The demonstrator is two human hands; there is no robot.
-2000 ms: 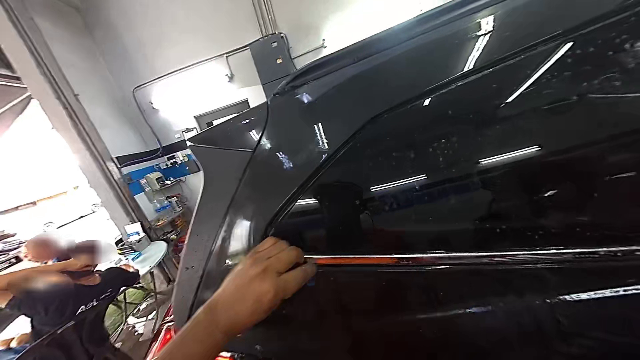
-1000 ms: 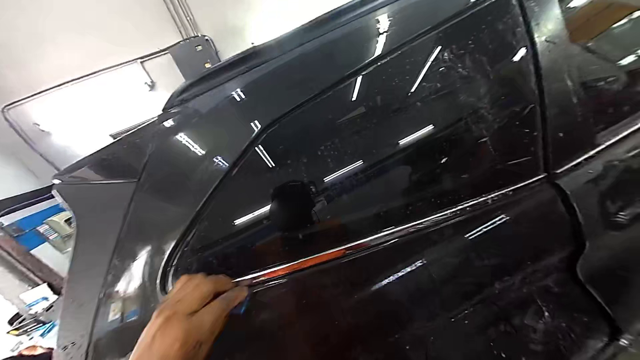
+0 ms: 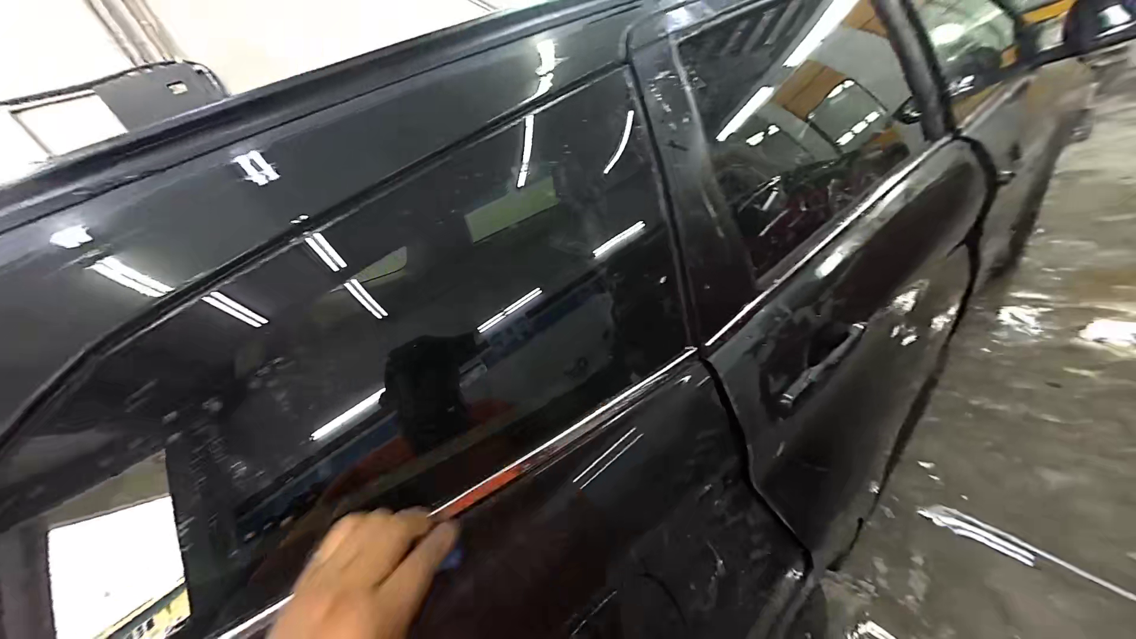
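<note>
My left hand (image 3: pixel 368 568) is at the lower edge of a black car's rear side window (image 3: pixel 426 337), seen from the back with its thumb to the right. Its bent fingers press against the shiny window trim strip (image 3: pixel 612 404). A small blue item (image 3: pixel 454 557) shows beneath the thumb; most of it is hidden by the fingers, and its kind cannot be told. Red-orange colour shows on the trim just beyond the fingers. My right hand is out of view.
To the right are the car's side door with its handle (image 3: pixel 821 366), a side mirror (image 3: pixel 1100 27) and the wet, reflective floor (image 3: pixel 1003 426). The roof edge (image 3: pixel 355 67) runs across the top. A pale wall stands behind.
The view has swung far toward the front of the car, bringing the side door and floor in. My left hand has moved along the trim, away from the window's rear corner.
</note>
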